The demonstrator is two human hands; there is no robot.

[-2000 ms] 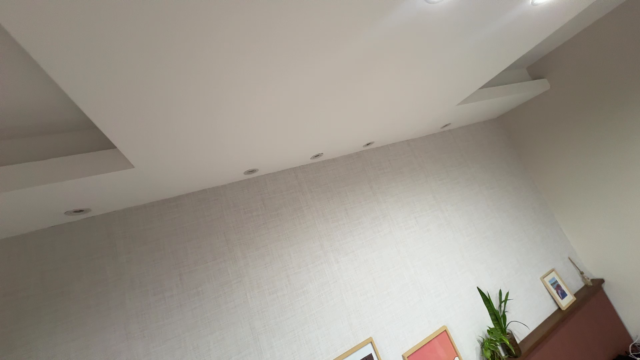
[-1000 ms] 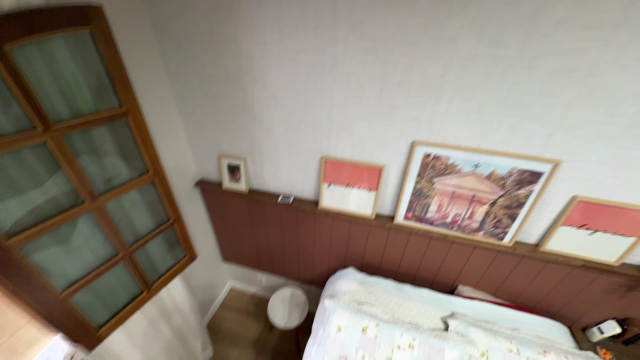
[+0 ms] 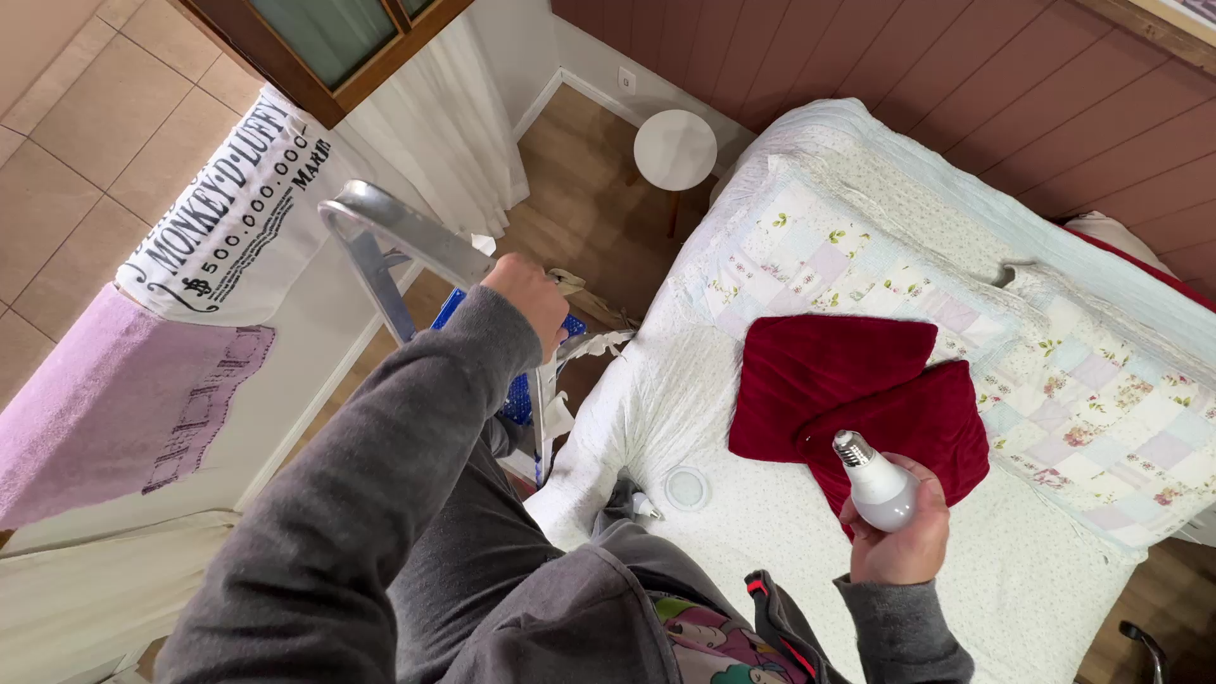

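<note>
My right hand (image 3: 902, 532) holds a white light bulb (image 3: 879, 484) by its domed end, with the metal screw base pointing up and left. My left hand (image 3: 530, 299) grips the top rail of an aluminium stepladder (image 3: 408, 233) beside the bed. Behind the bulb, dark red velvet cushions (image 3: 845, 380) lie on the bed's quilt (image 3: 1007, 560). A round, pale glass-like disc (image 3: 687, 488) rests on the quilt near my knees. Close to its left, another bulb (image 3: 646, 505) is partly hidden by grey cloth.
A round white side table (image 3: 674, 150) stands in the corner by a white curtain (image 3: 446, 123). Towels hang over the ledge at the left, one white with printing (image 3: 237, 209), one lilac (image 3: 123, 399). A wood-framed window (image 3: 342, 47) juts in at the top left. Patchwork pillows (image 3: 1092, 399) lie at right.
The view has swung from the ceiling down past the wall to the bed and ladder. Both my hands and the held bulb now show; neither earlier frame shows them.
</note>
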